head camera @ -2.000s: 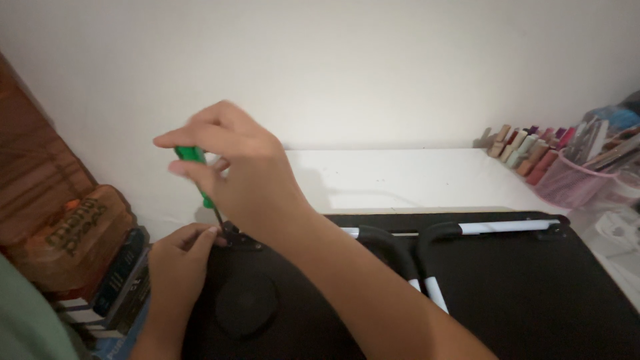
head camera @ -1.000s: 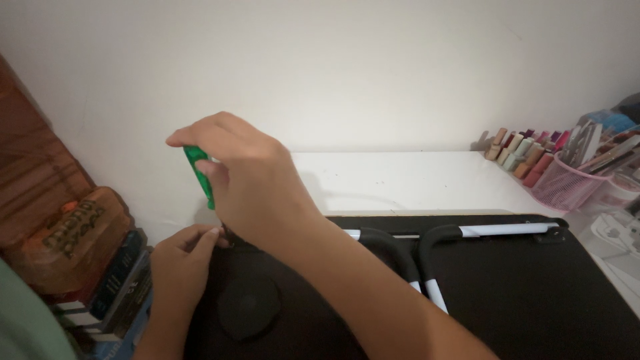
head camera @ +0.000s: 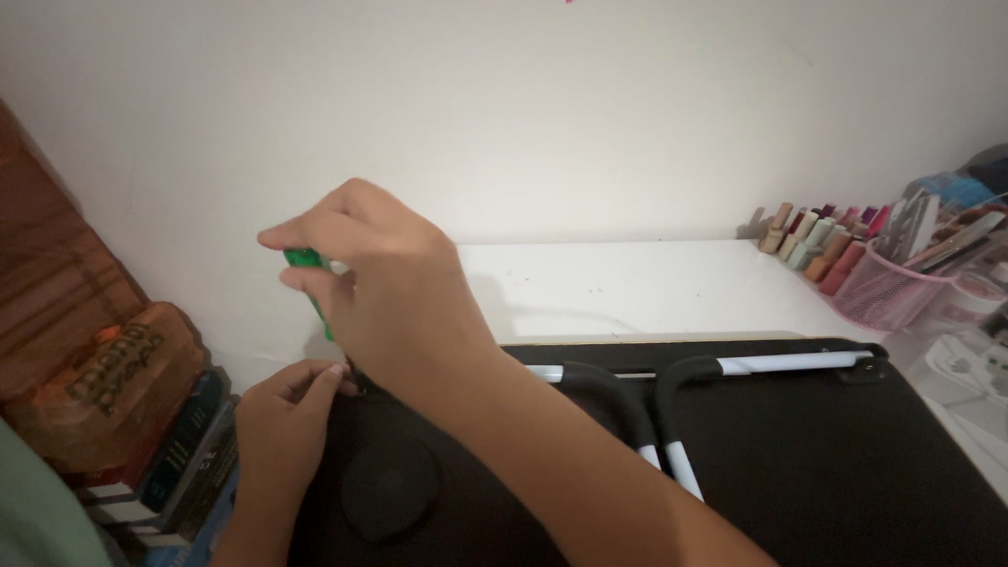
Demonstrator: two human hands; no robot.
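My right hand (head camera: 394, 276) grips the green handle of a screwdriver (head camera: 309, 264), its shaft pointing down to the far left corner of a black folding table (head camera: 827, 465), which lies with its underside up. The screwdriver's tip is hidden behind my right hand. Beside it my left hand (head camera: 291, 409) has its thumb and finger pinched at that corner, at a small dark part too hidden to name. A round black disc (head camera: 391, 488) sits on the panel near my left wrist. White metal legs (head camera: 795, 362) with black bent corners lie folded against the underside.
Behind the black table is a white desk top (head camera: 606, 287) against the wall. At the right stand nail polish bottles (head camera: 811, 244) and a pink mesh cup (head camera: 886, 295) of brushes and tools. Stacked books (head camera: 181, 441) and an orange plastic bag (head camera: 118, 378) are at the left.
My right hand has shifted its fingers and tilt on the green handle, staying over the same corner. My left hand has stayed at that corner.
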